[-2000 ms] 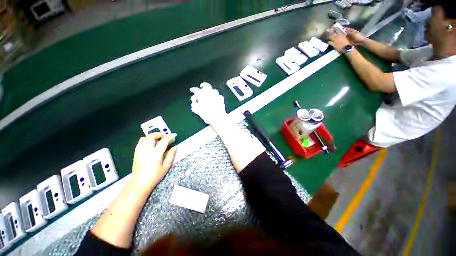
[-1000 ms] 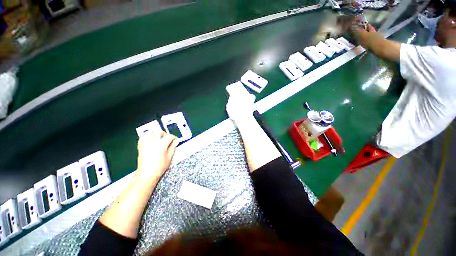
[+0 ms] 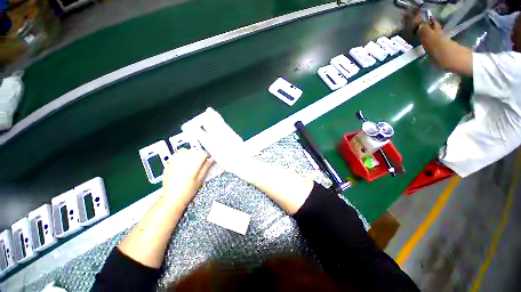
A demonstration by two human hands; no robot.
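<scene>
My bare left hand (image 3: 185,172) has its fingers on the lower edge of a white housing (image 3: 181,140) on the green belt. My white-gloved right hand (image 3: 223,140) is close beside it, gripping another white housing (image 3: 194,123), partly hidden by the glove. A third white housing (image 3: 153,162) lies just left of my left hand. A single housing (image 3: 285,91) lies farther right on the belt. A blank white card (image 3: 229,218) lies on the bubble wrap below my hands.
More housings stand in rows at far left (image 3: 91,201) and upper right (image 3: 332,77). A pale rail (image 3: 280,130) edges the belt. A black-handled tool (image 3: 314,149) and a red bin (image 3: 366,174) with a translucent bottle are right. Another person's arm (image 3: 448,54) reaches over the belt at upper right.
My right hand has moved left with a housing from beside the single one, up to my left hand. The housings near my left hand have shifted left relative to it.
</scene>
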